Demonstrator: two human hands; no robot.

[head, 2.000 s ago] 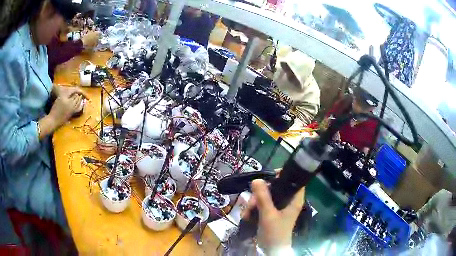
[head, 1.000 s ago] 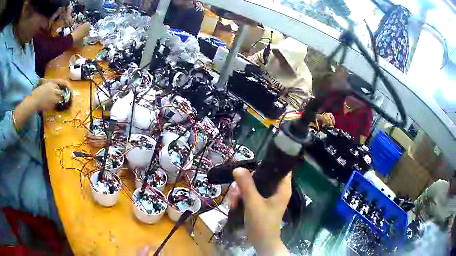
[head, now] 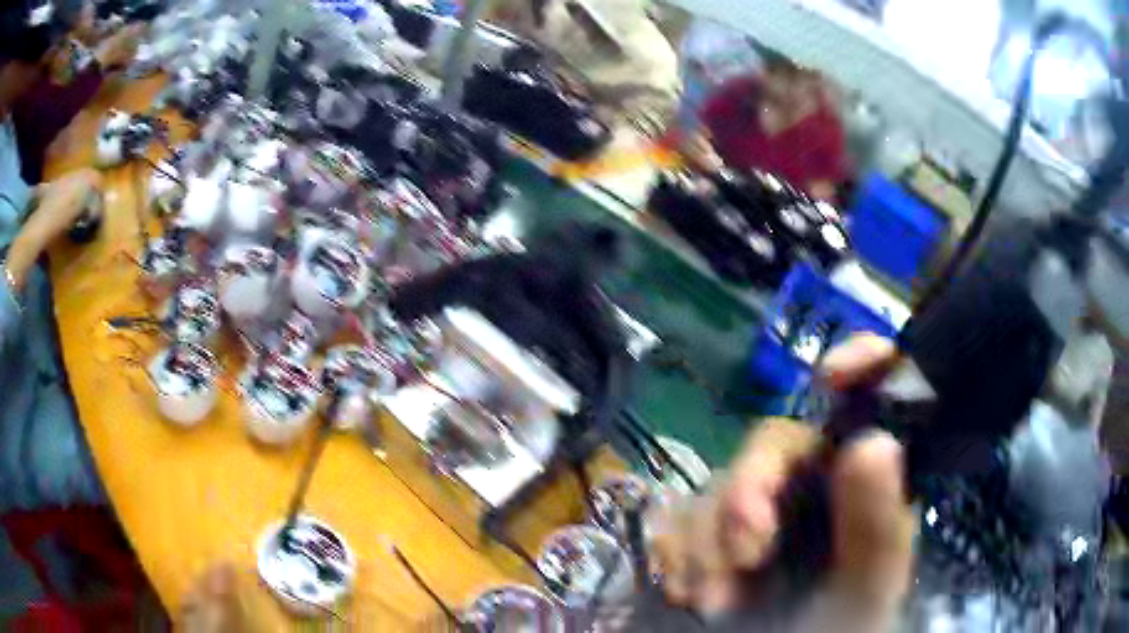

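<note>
My right hand [head: 792, 507] is blurred at the lower right, its fingers wrapped around the thick black electric screwdriver [head: 984, 352]. A white round housing [head: 303, 563] with electronics inside and a black rod standing out of it sits alone at the front of the bench. At the bottom edge left of it, a blurred skin-toned patch looks like part of my left hand [head: 211, 603]; its fingers and any grip cannot be made out. More housings [head: 582, 563] sit beside my right hand, partly cut off or blurred.
A boxy feeder [head: 514, 359] with a black hoop stands mid-bench. Heaped white housings [head: 279, 396] with wires lie behind on the orange bench [head: 112, 408]. A blue parts bin [head: 774, 371] is beyond the green strip [head: 693, 408]. A person's hand [head: 62, 210] works at left; others sit opposite.
The view has swung right and down. The screwdriver and my right hand have moved right. The feeder and the front housings now show more fully.
</note>
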